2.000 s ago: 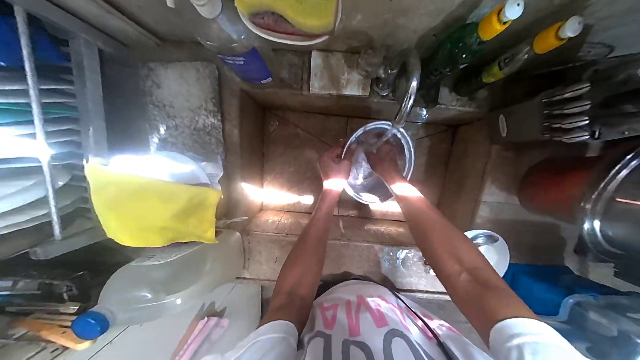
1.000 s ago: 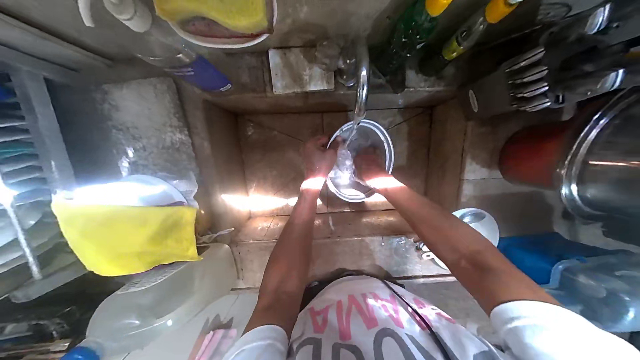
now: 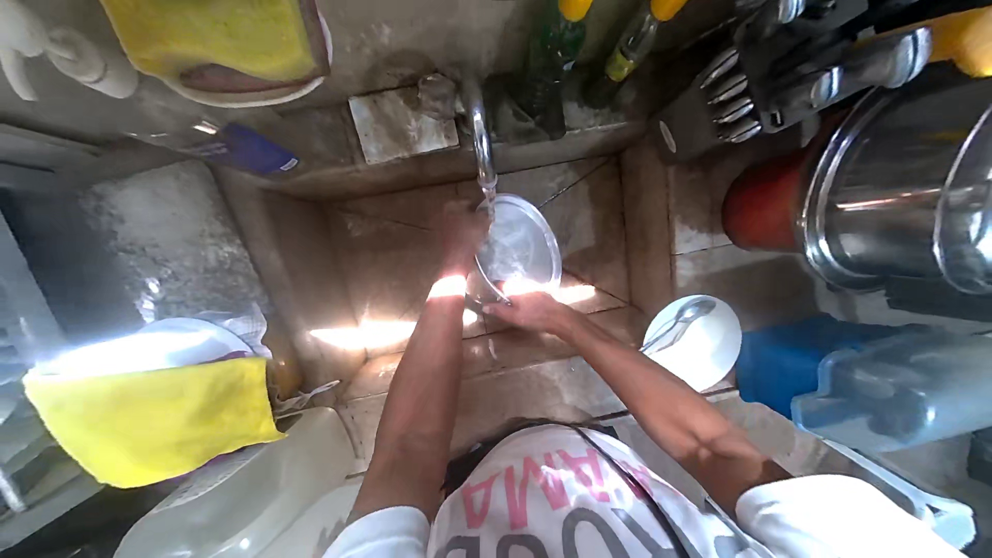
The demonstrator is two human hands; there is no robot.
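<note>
A round metal bowl (image 3: 521,240) is tilted over the floor of the tiled sink (image 3: 403,225). My right hand (image 3: 531,306) grips its near rim, fingers partly beneath it. My left hand (image 3: 461,229) is at the bowl's left edge beside the water stream; it is blurred, and whether its fingers grip the rim is unclear. Water runs from the curved metal faucet (image 3: 482,143) by the bowl's upper left side. Bright sunlight falls across both wrists.
Right of the sink are a white bowl with a spoon (image 3: 701,353), a large metal pot (image 3: 876,186) and a blue container (image 3: 783,353). A yellow cloth (image 3: 155,418) lies at left. Bottles (image 3: 620,58) and a stone piece (image 3: 403,124) line the back ledge.
Both hands were inside or over the bowl; now my right hand is at its near rim and my left at its left edge. The bowl has tilted.
</note>
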